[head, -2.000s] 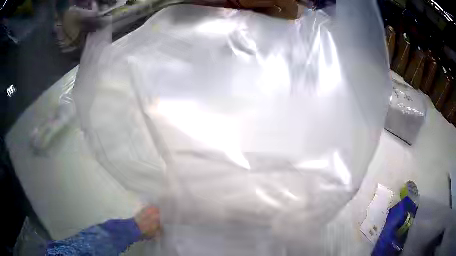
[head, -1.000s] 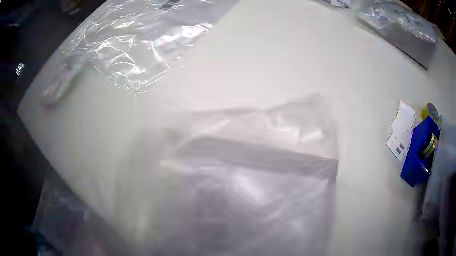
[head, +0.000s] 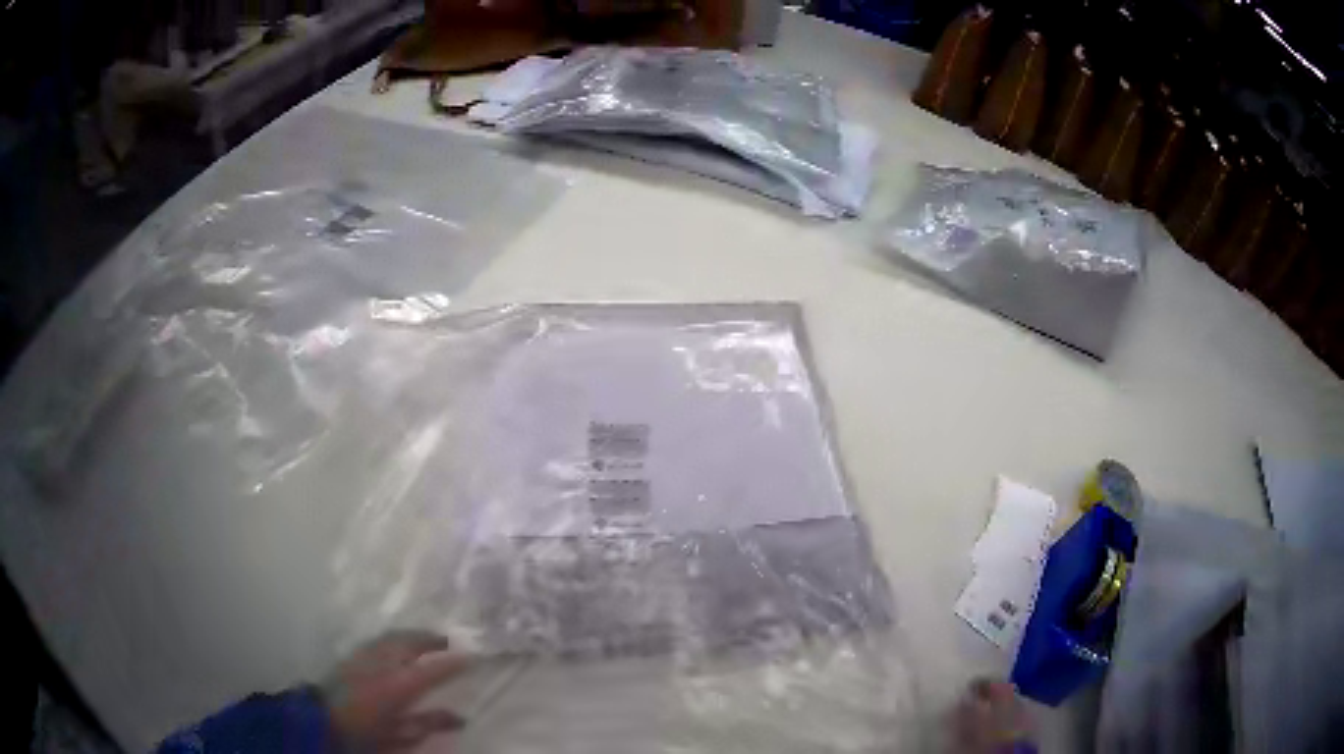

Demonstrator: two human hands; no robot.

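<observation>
A flat grey-white wrapped bag [head: 663, 383] lies inside a clear poly bag [head: 398, 486] on the white table, with a block of dark print near its middle. The loose plastic spreads to its left and below it. My left hand [head: 391, 700] is at the lower left edge of the plastic, fingers apart; it is somewhat blurred. My right hand [head: 995, 717] is at the bottom edge, right of the package, blurred and cut off, so its grip cannot be told.
A blue tape dispenser [head: 1069, 611] and a label sheet [head: 1010, 560] lie at right, beside grey-white wrapped bags [head: 1187, 589]. Empty poly bags [head: 295, 280] lie at left. Plastic-covered packages [head: 693, 111] [head: 1017, 251] lie at the far side. Brown handbags [head: 1017, 89] stand behind.
The raised, billowing plastic is down; the wrapped bag now lies flat inside it. Both hands show at the bottom, where none was visible one second ago. The view takes in more of the far table.
</observation>
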